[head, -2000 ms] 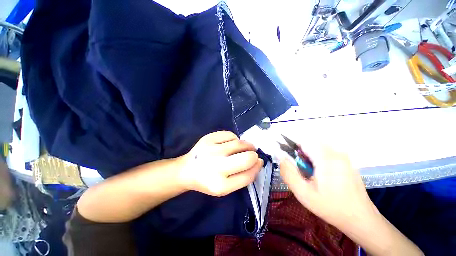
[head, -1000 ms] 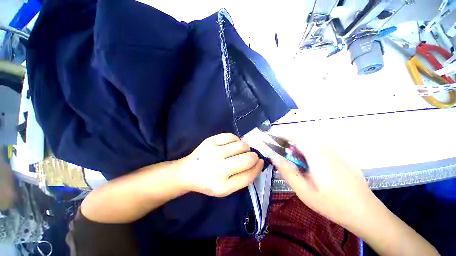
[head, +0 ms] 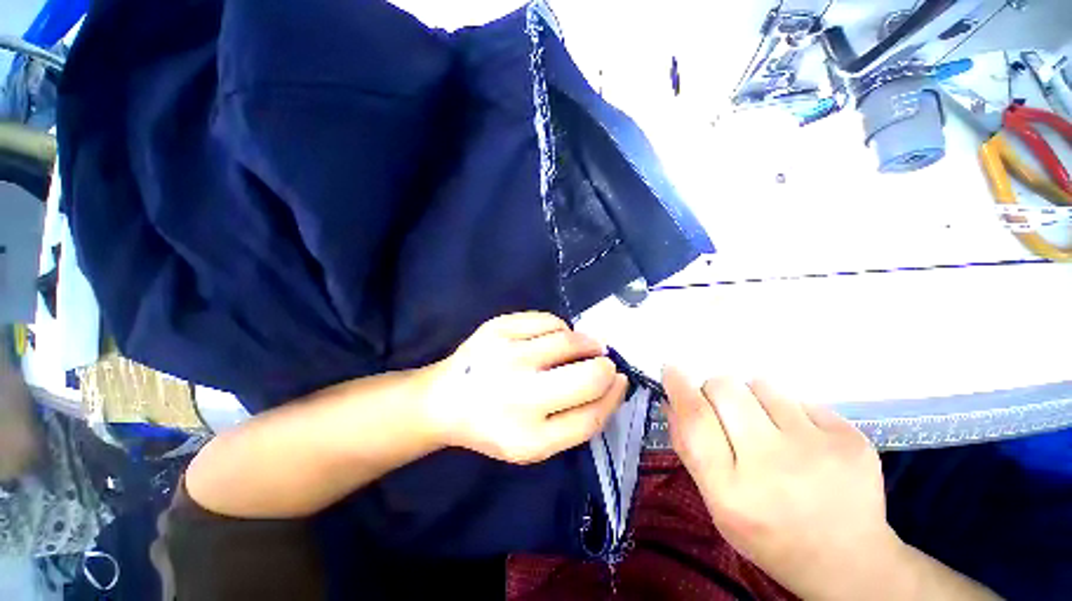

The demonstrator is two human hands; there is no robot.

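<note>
The dark navy garment lies bunched over the white table and hangs over its front edge. A pale overlocked edge runs down its right part. My left hand pinches the garment at the opening. My right hand is just right of it, back upward, with thumb and fingertips on the end of a narrow navy strip. White-grey strips hang in a V below, between the hands. The snips do not show; I cannot tell if they are in the right palm.
Metal machine parts and a grey ribbed cylinder are at the upper right. Yellow and red scissor handles lie at the far right. A measuring tape runs along the table's front edge, above a dark red-clad lap.
The right hand has turned palm down and closed on the navy strip beside the left hand. The snips, seen in it before, are out of sight. The left hand keeps its grip.
</note>
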